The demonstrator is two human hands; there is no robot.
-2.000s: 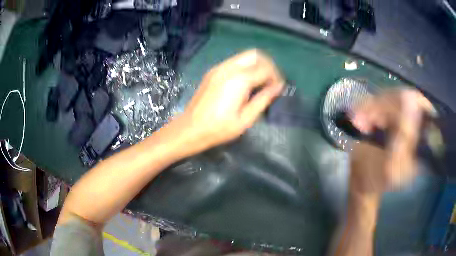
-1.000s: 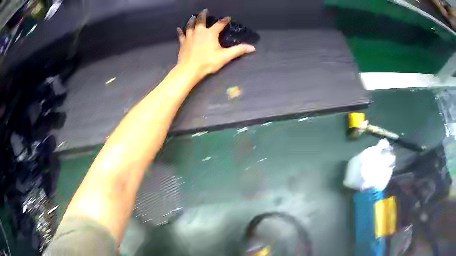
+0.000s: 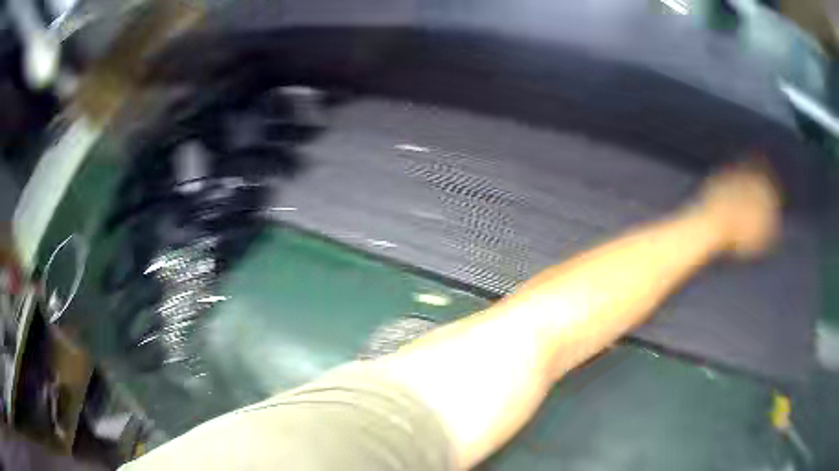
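Note:
My left hand [image 3: 745, 212] is at the far right, over the grey surface [image 3: 598, 202] beyond the green mat. It is small and blurred. Whether its fingers are open or closed on something cannot be told. My left forearm stretches across the picture from the bottom, with a grey-green sleeve. My right hand is not in view. The round perforated disc [image 3: 397, 333] shows partly beside my forearm, its lower part hidden.
A heap of dark plastic parts [image 3: 230, 152] lies at the left. A blurred pile of silvery metal pieces [image 3: 184, 299] is in front of it. A thin white loop [image 3: 64, 276] is at the left edge. A small yellow thing [image 3: 781, 409] lies at the lower right.
The view has swung. My left hand was spread over black parts on the grey surface and is now at the far right. My right hand, seen earlier near the disc, is out of view.

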